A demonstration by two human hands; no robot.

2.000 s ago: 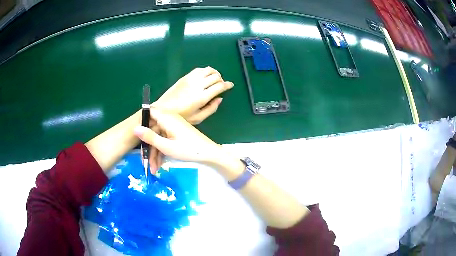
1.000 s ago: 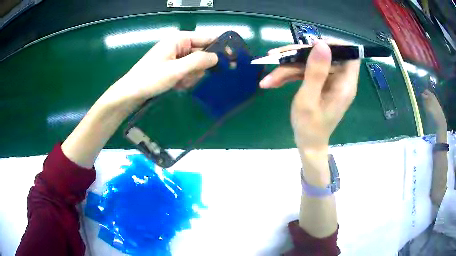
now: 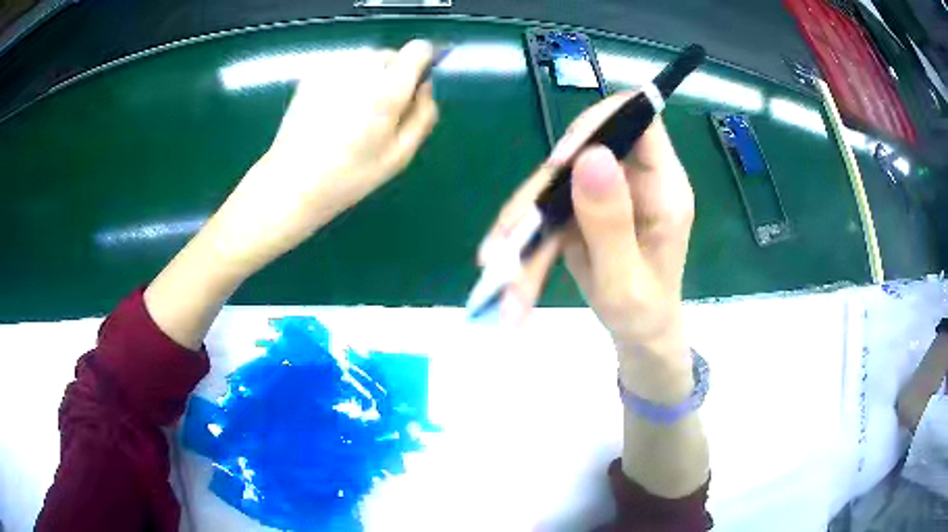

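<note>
My right hand [image 3: 624, 218] holds a black pen-like pointed tool [image 3: 613, 135], its pale, blurred tip pointing down-left. A small bit of blue [image 3: 483, 303] shows at the tip. My left hand [image 3: 348, 135] is over the green belt with its fingers curled; a small bluish bit shows at the fingertips, too blurred to name. A phone middle frame [image 3: 541, 78] with blue film [image 3: 567, 45] lies on the belt, its lower part hidden behind my right hand. A pile of peeled blue film [image 3: 301, 426] lies on the white covering.
The green conveyor belt [image 3: 156, 156] runs across the view. Another phone frame [image 3: 767, 208] with blue film lies on it at right. The white bench covering [image 3: 769, 416] lies along the near edge. Red trays or a rack [image 3: 852, 62] are at upper right. Another person's arm [image 3: 923, 379] is at the right edge.
The frame held between my hands a second ago no longer shows there. My right hand and tool have moved down-left, and the tool now tilts down. The belt's frames have shifted left.
</note>
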